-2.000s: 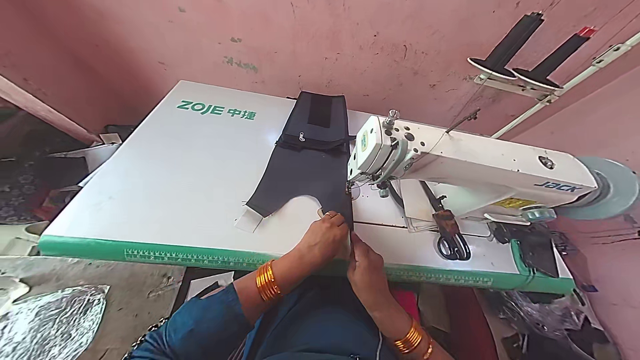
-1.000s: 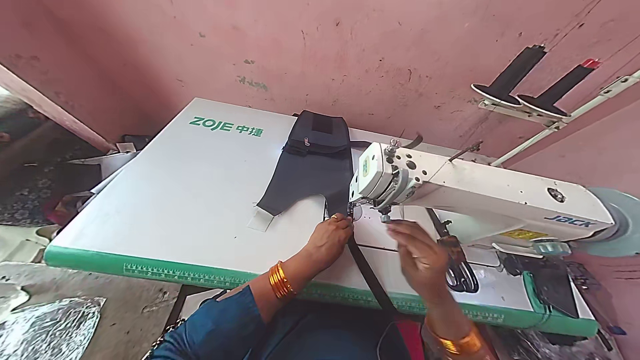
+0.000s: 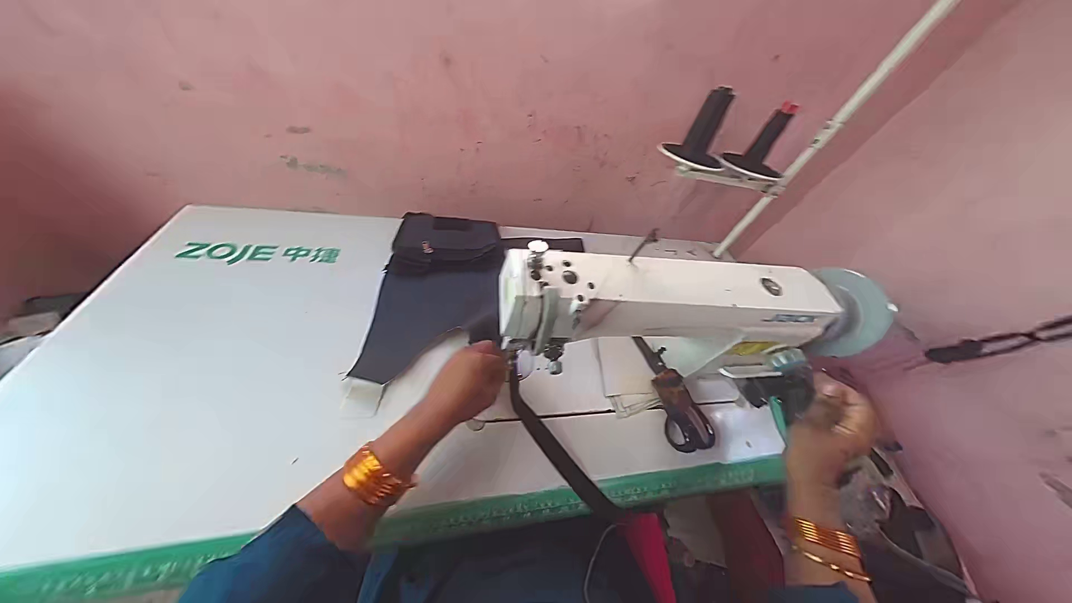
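Note:
A dark fabric piece (image 3: 435, 314) with a folded flap lies on the white table, its right side under the head of a Jack sewing machine (image 3: 670, 293). My left hand (image 3: 469, 381) grips the fabric edge beside the needle area; its fingertips are partly hidden. From the presser foot area a black strap (image 3: 557, 452) runs down over the table's front edge. My right hand (image 3: 833, 423) is raised at the table's right end, near a dark item; it is blurred, and whether it holds anything cannot be told.
Scissors (image 3: 687, 419) with dark handles lie below the machine arm, beside white paper-like pieces (image 3: 624, 377). Two black thread cones (image 3: 708, 126) stand on a rack at the back right. A green measuring strip (image 3: 536, 507) lines the table's front edge.
My right hand has moved right, away from the needle area to the table's right end. My left hand stays by the needle. The view has shifted.

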